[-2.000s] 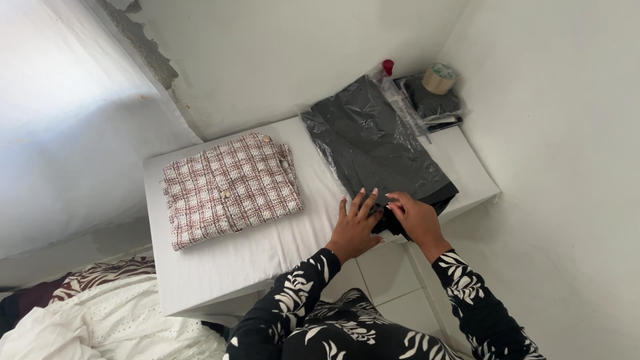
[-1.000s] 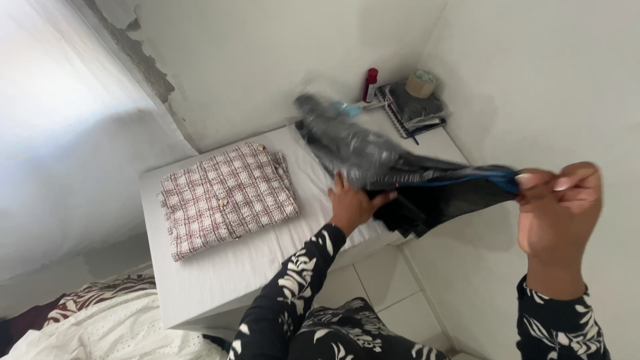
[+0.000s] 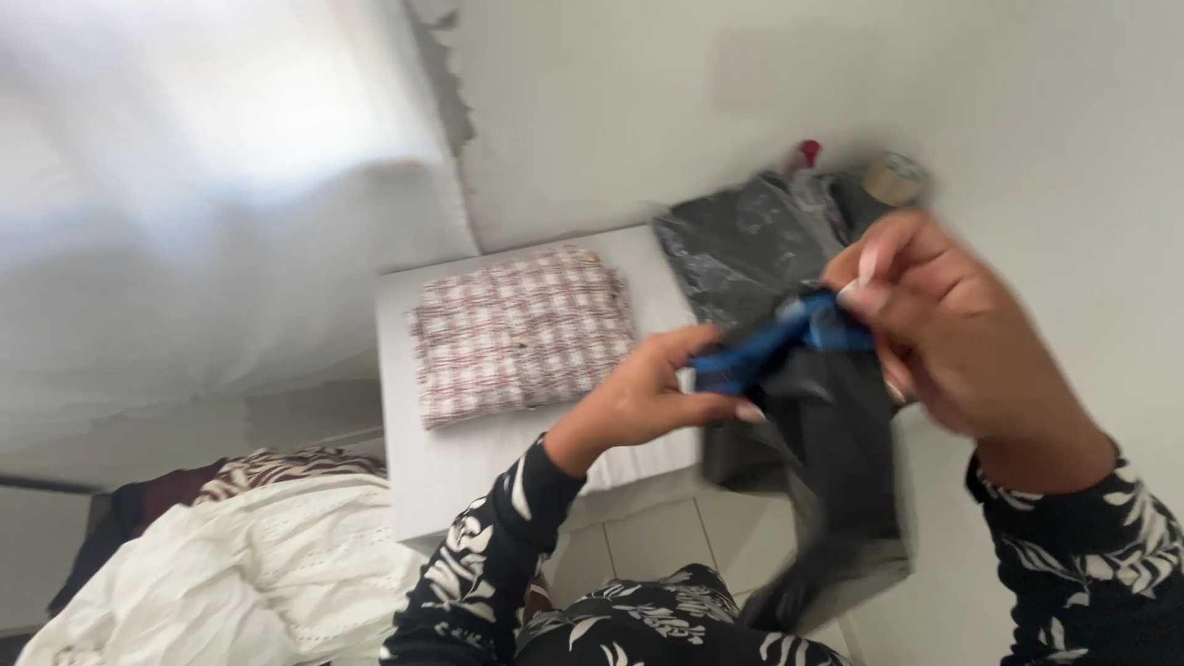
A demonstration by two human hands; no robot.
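Note:
Both my hands grip a black plastic bag (image 3: 832, 416) by its bunched, blue-edged mouth, and the bag hangs over the near edge of the white-covered table (image 3: 546, 462). My left hand (image 3: 647, 388) holds the left end of the blue edge between thumb and fingers. My right hand (image 3: 953, 324), blurred, pinches the edge at the right. Behind them a dark grey item in clear plastic (image 3: 749, 231) lies on the table. To the left of my hands lies a folded plaid garment (image 3: 518, 333), white with dark red lines.
A tape roll (image 3: 894, 178) and a red-capped container (image 3: 807, 155) stand at the back right of the table, near the wall. White fabric (image 3: 231, 564) and patterned cloth (image 3: 287, 472) are heaped at lower left. A white curtain (image 3: 213, 185) hangs behind at left.
My right hand has come back from far right toward my left hand. The black bag, stretched sideways a second ago, now hangs down with its blue edge bunched. The view has shifted.

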